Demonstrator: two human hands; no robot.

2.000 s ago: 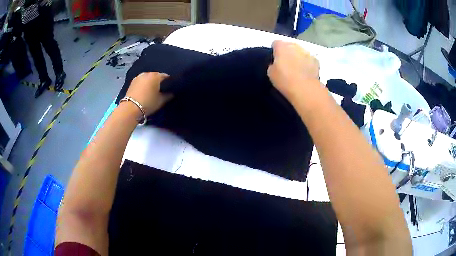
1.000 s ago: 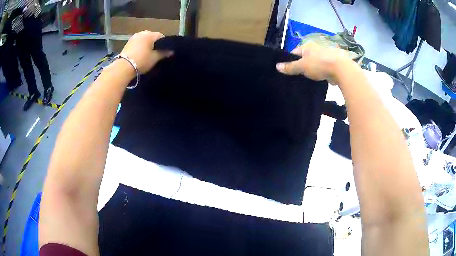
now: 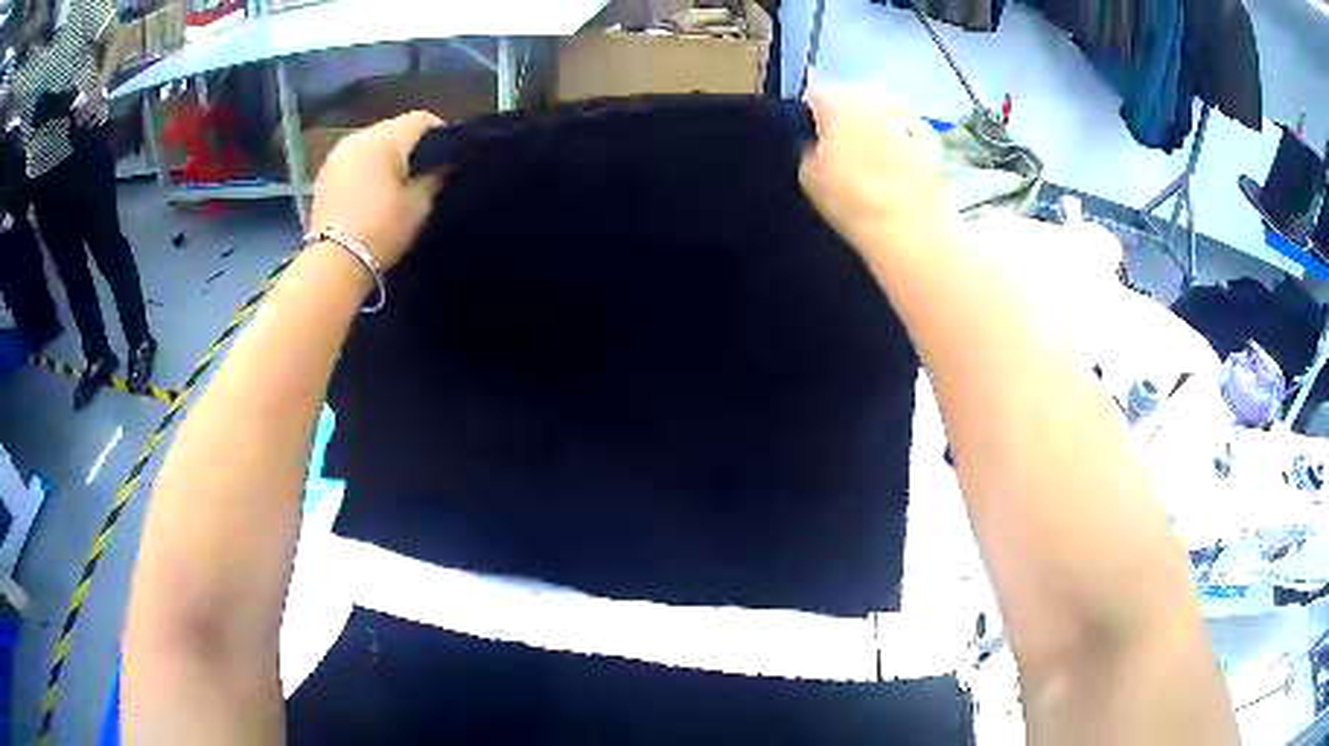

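Note:
A large black panel (image 3: 627,364) hangs or lies in front of me on the white table (image 3: 583,609), its far edge raised between my two hands. My left hand (image 3: 382,182), with a bracelet at the wrist, is shut on its far left corner. My right hand (image 3: 867,161) is shut on its far right corner. The fingertips are partly hidden by the fabric. A second black panel (image 3: 627,700) lies flat nearest me, cut off by the bottom edge, with a white strip of table showing between the two.
The white sewing machine (image 3: 1253,510) is at the right, partly behind my right forearm. A purple item (image 3: 1253,383) and a black heap (image 3: 1253,321) are beyond it. Khaki fabric (image 3: 991,168) lies past my right hand. A cardboard box (image 3: 663,66) is behind. A person (image 3: 73,204) stands at the far left.
Both hands have gripped the panel's far corners and hold its edge up, stretched between them. My right hand's fingers have closed since one second ago. The view has tilted up.

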